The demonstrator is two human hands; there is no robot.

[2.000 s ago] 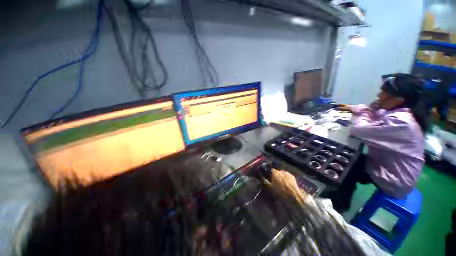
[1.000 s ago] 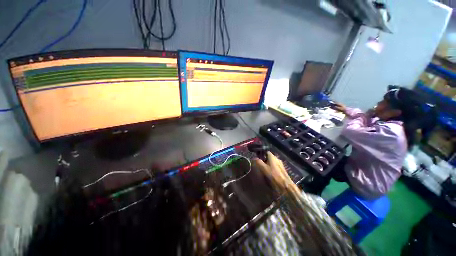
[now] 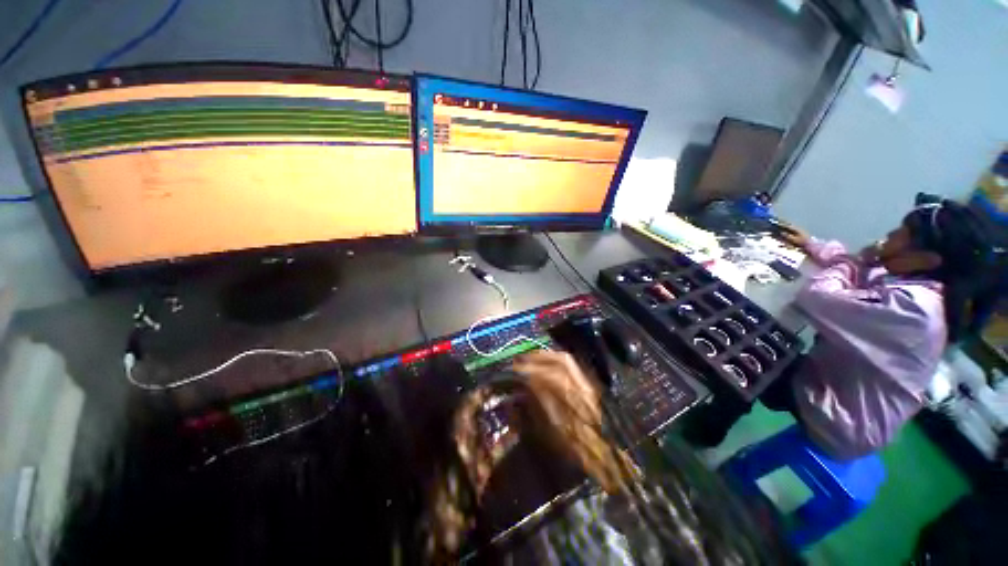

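Observation:
My right hand (image 3: 558, 400) is bent over the printed black desk mat (image 3: 276, 411), its fingers pointing left. My left hand (image 3: 448, 492) is blurred and partly lost in dark blur. A small dark thing with pale spots (image 3: 496, 422) lies between the hands; whether either hand grips it is unclear. A white cable (image 3: 503, 301) runs from a small plug down behind my right hand. Another white cable (image 3: 249, 354) loops over the mat at left. A black mouse (image 3: 619, 341) sits right of my right hand, not touched by it.
The left monitor (image 3: 243, 182) and blue-framed right monitor (image 3: 525, 160) stand behind the mat. A black compartment tray (image 3: 702, 326) with ring-like items is at right. Beyond it a person in a pink smock (image 3: 873, 354) sits on a blue stool (image 3: 835, 486). Pale stacked trays (image 3: 33, 442) stand far left.
My right hand has left the mouse area and moved left over the mat, towards my left hand and the small dark thing. The view has tilted down, showing more of the bench.

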